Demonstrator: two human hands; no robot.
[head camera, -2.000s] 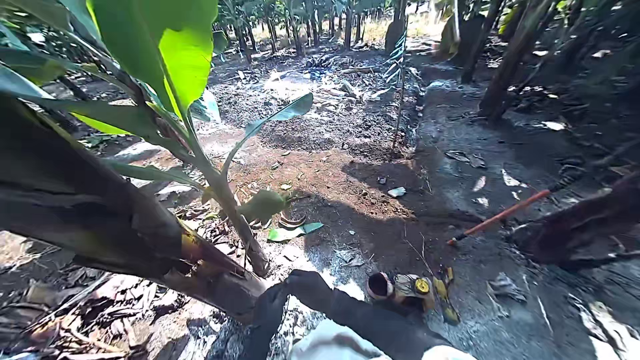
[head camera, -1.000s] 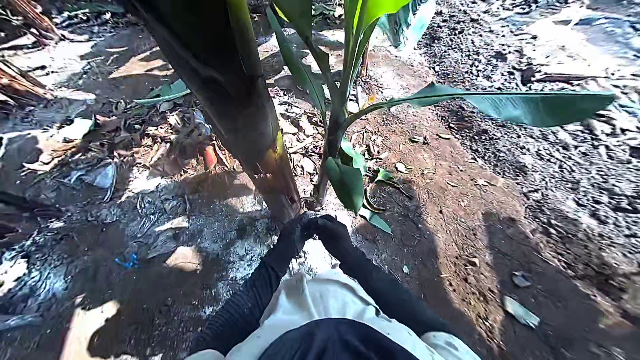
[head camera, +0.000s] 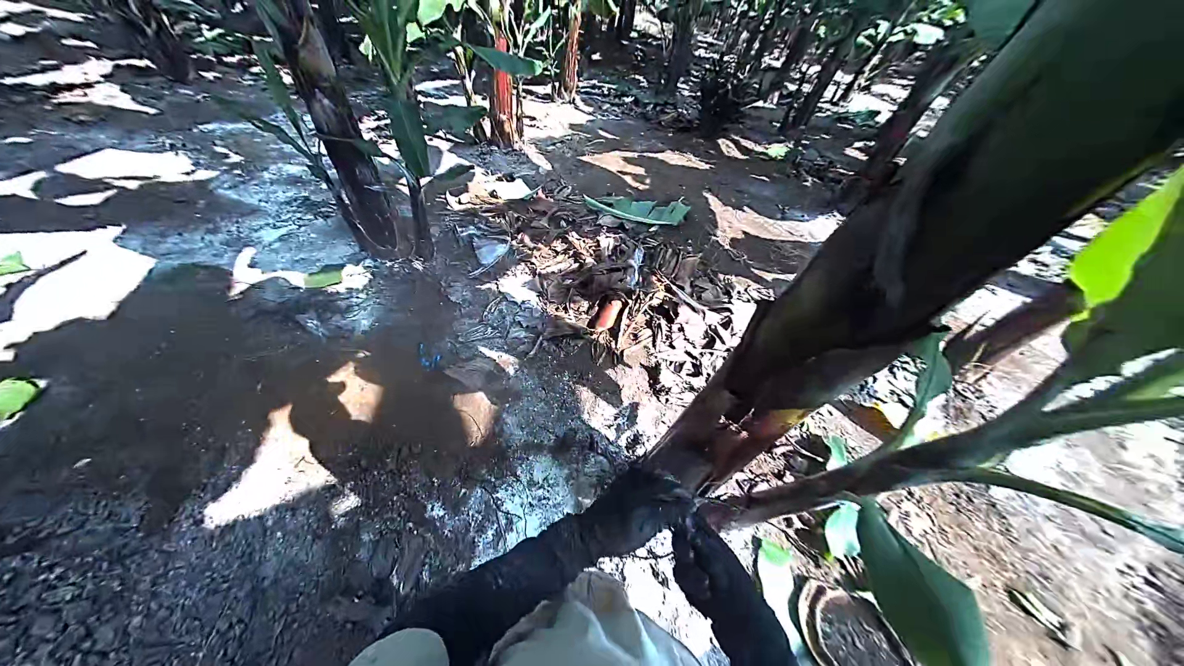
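Dark gloves or sleeves cover both my hands, which meet at the base of a thick banana plant stem (head camera: 832, 305) leaning up to the right. My left hand (head camera: 643, 504) lies against the foot of that stem. My right hand (head camera: 698, 546) is just below and beside it, near the foot of a thinner banana shoot (head camera: 851, 472) with green leaves. The fingers of both hands are dark and partly hidden against the stem, so their grip does not show clearly.
Dry leaf litter (head camera: 647, 305) lies beyond the stem, with a cut green leaf (head camera: 638, 211) behind it. Another banana stem (head camera: 356, 176) stands at the upper left. More banana plants (head camera: 502, 92) grow farther back. A round, dark-rimmed object (head camera: 846, 624) is at the bottom right.
The view has swung strongly around the plant. Both hands stay low at the base of the stem. The orange-red pole and the yellow-and-black item seen two seconds ago are out of view.
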